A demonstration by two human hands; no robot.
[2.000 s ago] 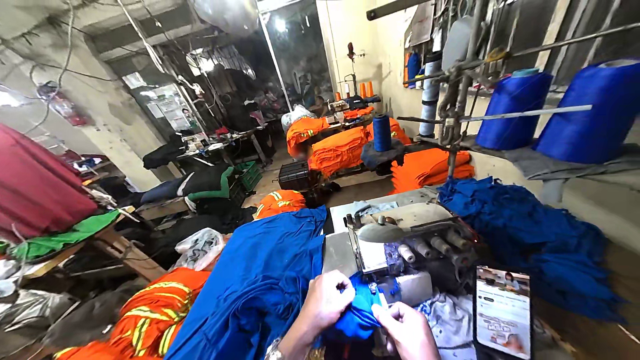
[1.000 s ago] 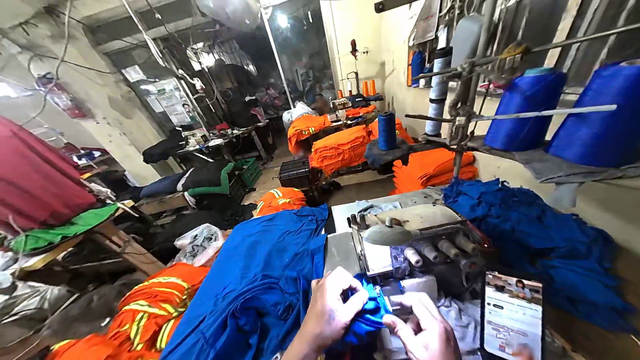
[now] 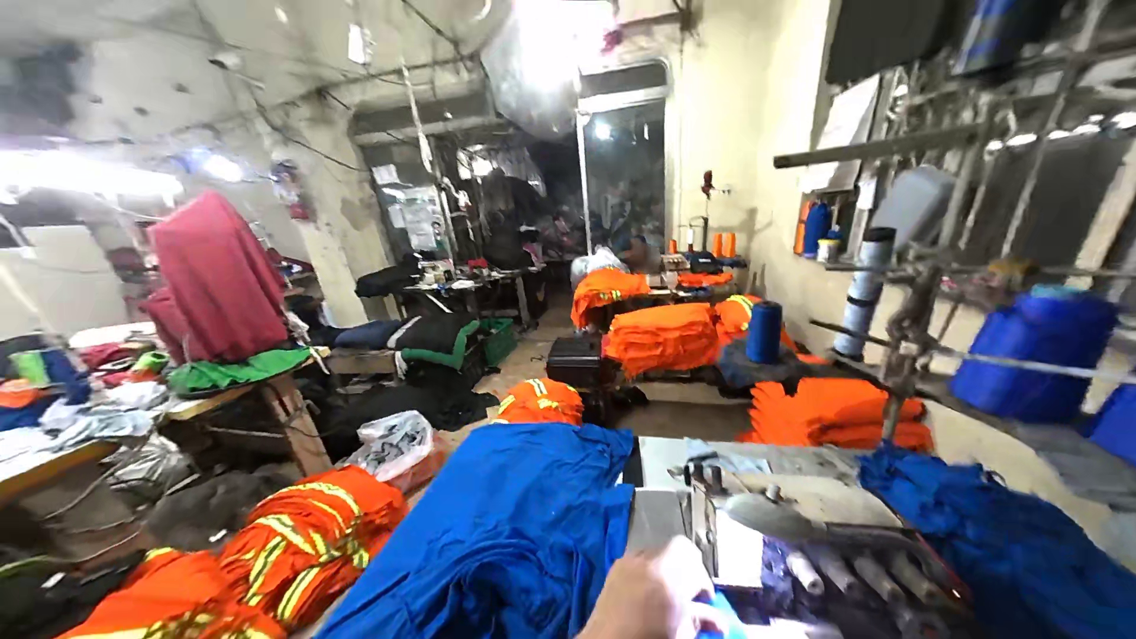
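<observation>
At the bottom centre, blurred, my left hand (image 3: 652, 590) is at a bit of light blue cloth (image 3: 723, 612) by the front of an industrial sewing machine (image 3: 816, 515); whether its fingers grip the cloth is unclear. My right hand is out of the frame. A long pile of blue fabric (image 3: 524, 497) lies left of the machine, and a heap of blue cloth (image 3: 994, 524) spreads to its right. Several grey rods or spindles show at the machine's front.
Orange garments with reflective strips (image 3: 311, 541) are heaped at lower left beside a plastic bag (image 3: 395, 444). Folded orange cloth (image 3: 661, 337) stands beyond the machine. Blue thread cones (image 3: 1034, 355) and metal rods are at right. A wooden table (image 3: 293, 417) holds red and green fabric.
The view has tilted up and left. My right hand and the phone, both visible earlier, have left the frame. Both hands were at the blue cloth before.
</observation>
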